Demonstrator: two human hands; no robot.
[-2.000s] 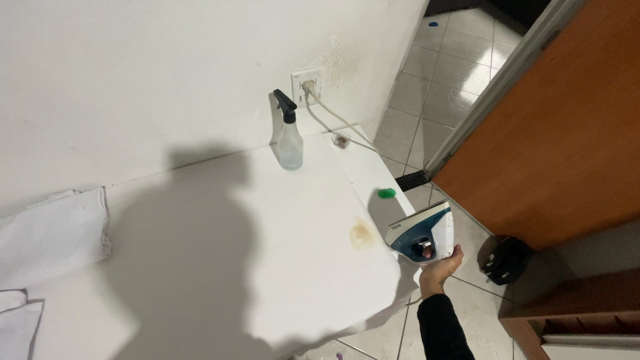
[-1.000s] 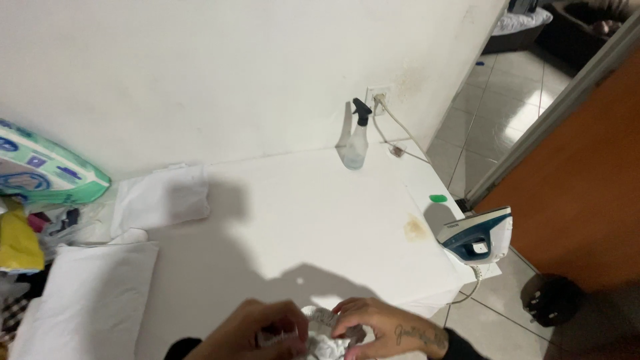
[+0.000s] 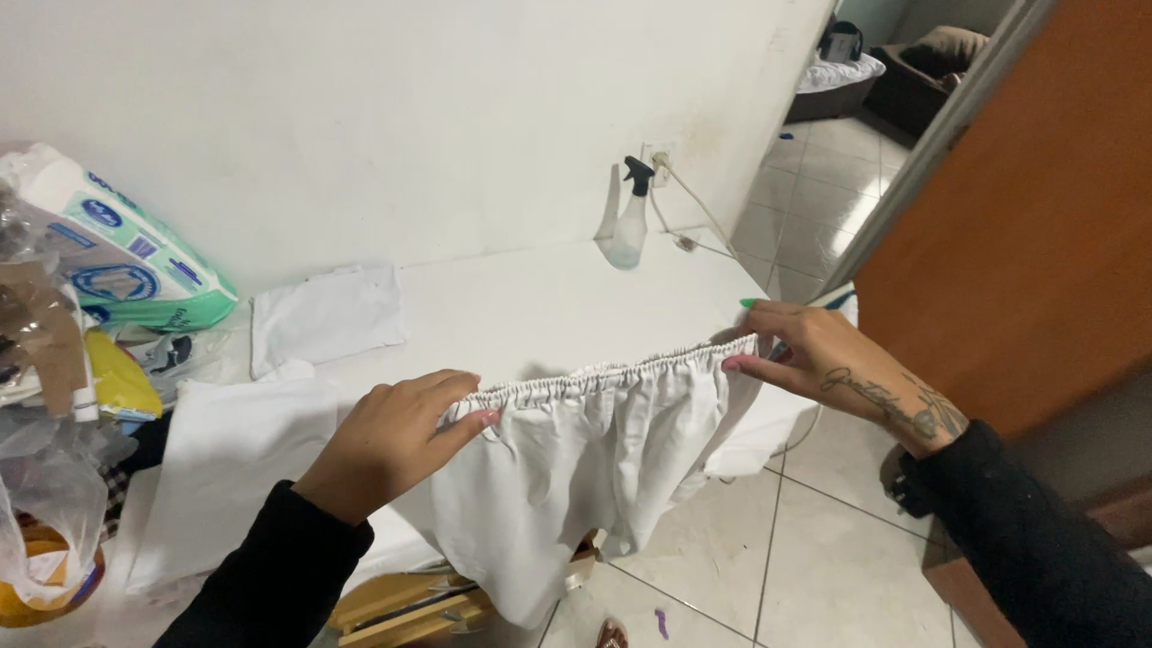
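Note:
White elastic-waist trousers or shorts [image 3: 549,477] hang between my hands, with the gathered waistband stretched out. My left hand [image 3: 400,436] pinches the waistband's left end between thumb and fingers. At its right end my right hand [image 3: 810,360] grips the band the same way. Behind the right hand the iron [image 3: 846,301] is mostly hidden; only part of its edge shows. A spray bottle with a black trigger head [image 3: 630,220] stands upright by the wall. Folded white cloths lie on the white table, one near the wall [image 3: 328,315] and one nearer me [image 3: 234,459].
A plastic-wrapped pack [image 3: 135,261], a yellow packet [image 3: 121,378] and clear plastic bags [image 3: 40,486] crowd the left. The iron's cord [image 3: 697,198] runs from a wall outlet. An orange-brown door [image 3: 1017,198] stands at the right. Wooden pieces [image 3: 423,607] are below the table edge.
My right hand was on the iron at first, then let it go. Both hands held bunched white cloth low in view; now the garment is raised and spread between them.

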